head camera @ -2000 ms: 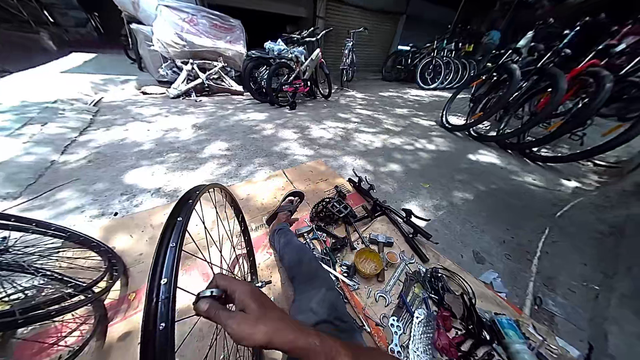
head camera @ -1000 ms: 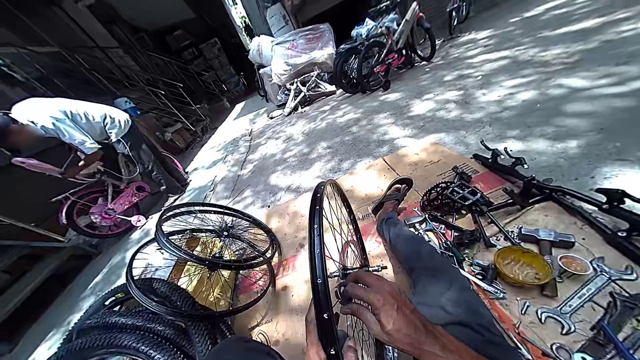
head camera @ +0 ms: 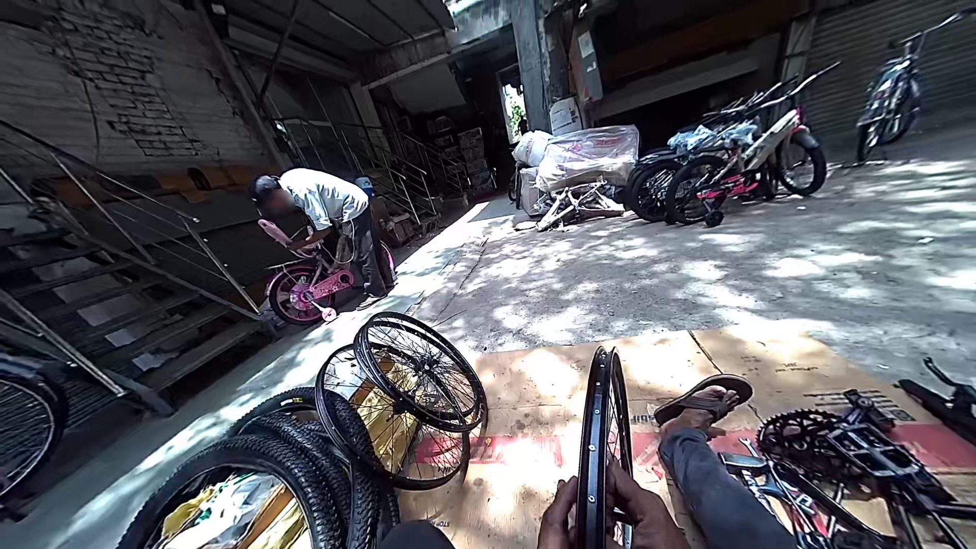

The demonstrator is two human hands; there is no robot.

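Observation:
A black spoked bicycle wheel rim (head camera: 592, 450) stands upright at the bottom middle, its edge toward me. On its left side are the fingers of my left hand (head camera: 559, 515), closed against the rim. My right hand (head camera: 640, 509) grips it from the right side, fingers among the spokes. The wheel's lower part and hub are hidden by my hands and the frame edge. To the left, more black spoked wheels (head camera: 467, 389) lean on a pile of knobbly tires (head camera: 293, 450). My sandalled foot (head camera: 709, 400) rests on the cardboard right of the wheel.
Flattened cardboard (head camera: 526, 374) covers the ground. At right lie a crankset (head camera: 808, 442), metal tools and a black bicycle frame. A person (head camera: 328, 202) bends over a pink bicycle (head camera: 305, 293) at left, beside metal stairs (head camera: 152, 328). Bicycles (head camera: 732, 175) and a plastic-wrapped bundle (head camera: 591, 156) stand farther back.
My right hand has moved from near the hub to the rim's lower part, opposite my left hand. The view has swung left.

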